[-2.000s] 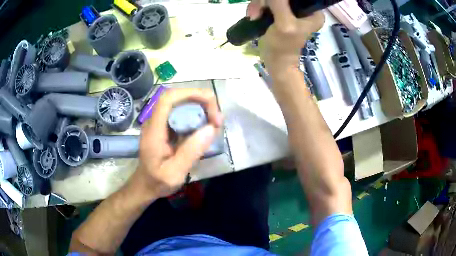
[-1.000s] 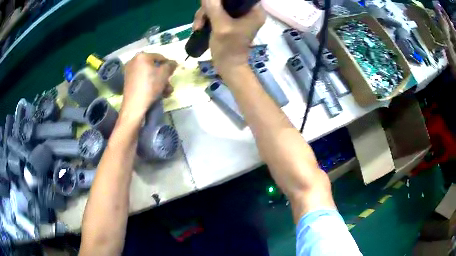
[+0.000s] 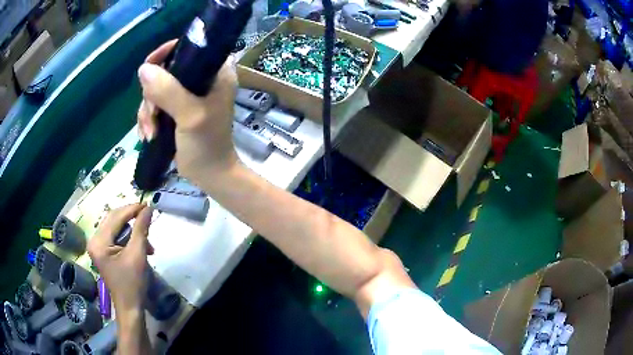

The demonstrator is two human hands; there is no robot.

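Observation:
My right hand [image 3: 201, 128] grips the thick black electric screwdriver [image 3: 156, 156], bit pointing down. The thin bit ends close by the fingertips of my left hand [image 3: 121, 260]. My left hand is closed around a grey fan unit [image 3: 161, 298]. The handle end shows dark between thumb and fingers, and the round head lies below the hand near the bench edge. My fingers hide most of the handle. Whether the bit touches a screw cannot be told.
Grey fan units [image 3: 80, 312] and a purple cell [image 3: 104, 298] lie at lower left. Grey handle covers [image 3: 182, 204] lie beyond my hands. A cardboard box of circuit boards [image 3: 305, 99] stands at the back. The black cord hangs before it. An open carton [image 3: 402, 163] is below the bench.
The view has swung to the right, showing more floor and cartons. The screwdriver bit is now at my left fingertips. My left hand still holds the fan unit.

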